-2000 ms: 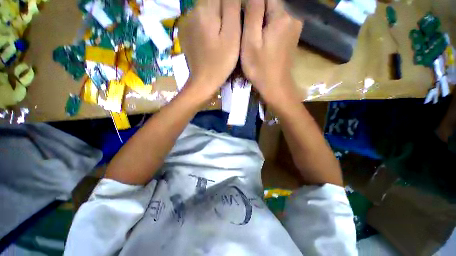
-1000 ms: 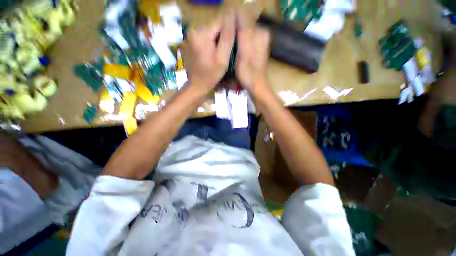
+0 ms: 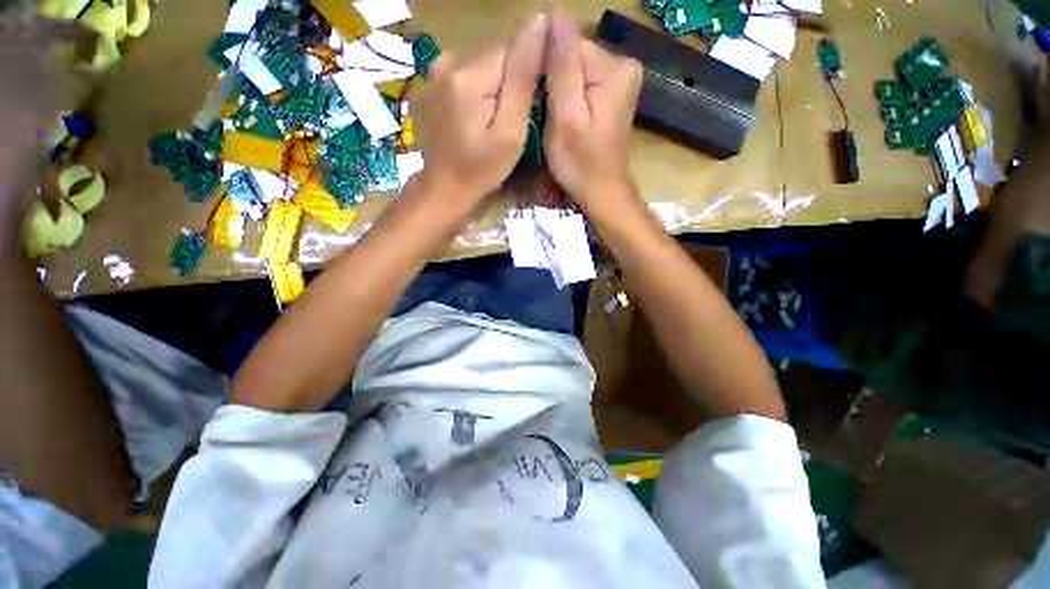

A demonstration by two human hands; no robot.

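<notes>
My left hand [image 3: 478, 121] and my right hand [image 3: 590, 115] are pressed toward each other at the table's front edge, fingertips meeting. Between the palms is a stack of green circuit boards [image 3: 533, 132], mostly hidden by the hands. White pads [image 3: 550, 244] hang from the stack on thin leads below my wrists, over the table edge. The exact number of boards held cannot be told.
A heap of wired boards [image 3: 345, 150] with white pads and amber pieces [image 3: 279, 232] lies left. A dark block [image 3: 691, 98] lies right, with boards [image 3: 921, 104] and a small black part [image 3: 845, 155] beyond. Yellow backing paper [image 3: 52, 224] is far left. People's arms [image 3: 58, 391] show at both sides.
The hands stay pressed together around the stack. The white pads below them are now more fanned out. Another person's arm has come in at the left over the yellow paper.
</notes>
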